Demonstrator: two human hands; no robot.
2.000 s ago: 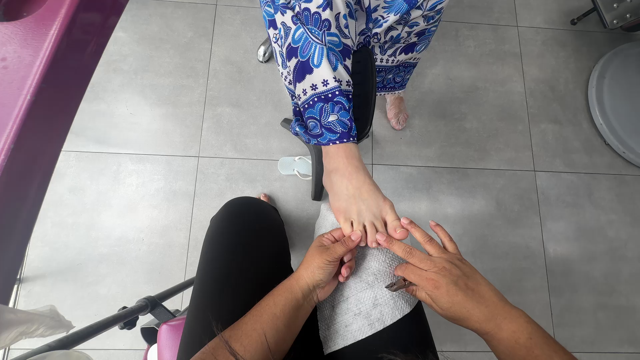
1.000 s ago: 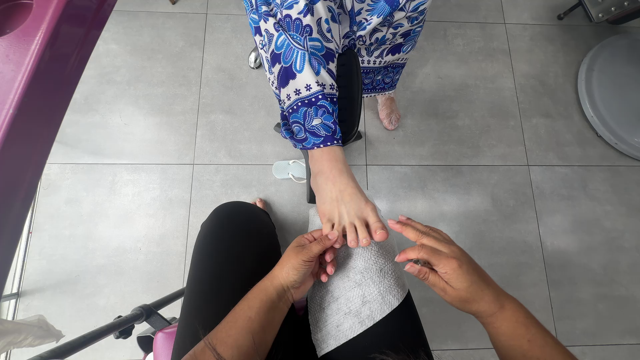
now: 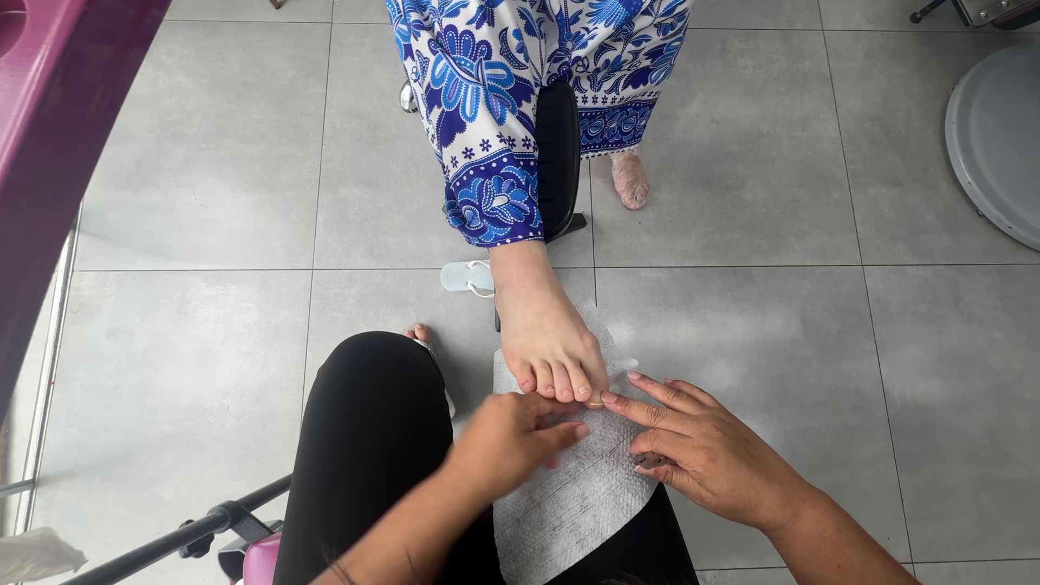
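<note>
Another person's bare foot (image 3: 548, 333) reaches toward me from a blue-and-white patterned trouser leg (image 3: 487, 146), its toes over a white textured towel (image 3: 569, 496) spread on my thigh. My left hand (image 3: 512, 443) is at the toe tips, fingers beneath them and thumb apart, slightly blurred; whether it grips a toe is not plain. My right hand (image 3: 691, 439) has its index fingertip at the big toe, the other fingers spread. A small dark brown object (image 3: 650, 461), too hidden to identify, is held between its lower fingers and thumb.
A black padded rest (image 3: 557, 162) stands under the other person's leg. Their other foot (image 3: 630, 179), apparently in a clear covering, is on the tiles. A pale flip-flop (image 3: 469, 277) lies behind the raised foot. A purple surface (image 3: 73, 146) borders the left, a grey round base (image 3: 999, 146) the right.
My left hand has moved from the smaller toes toward the big toe. My right hand, apart from the foot one second ago, is back at the big toe.
</note>
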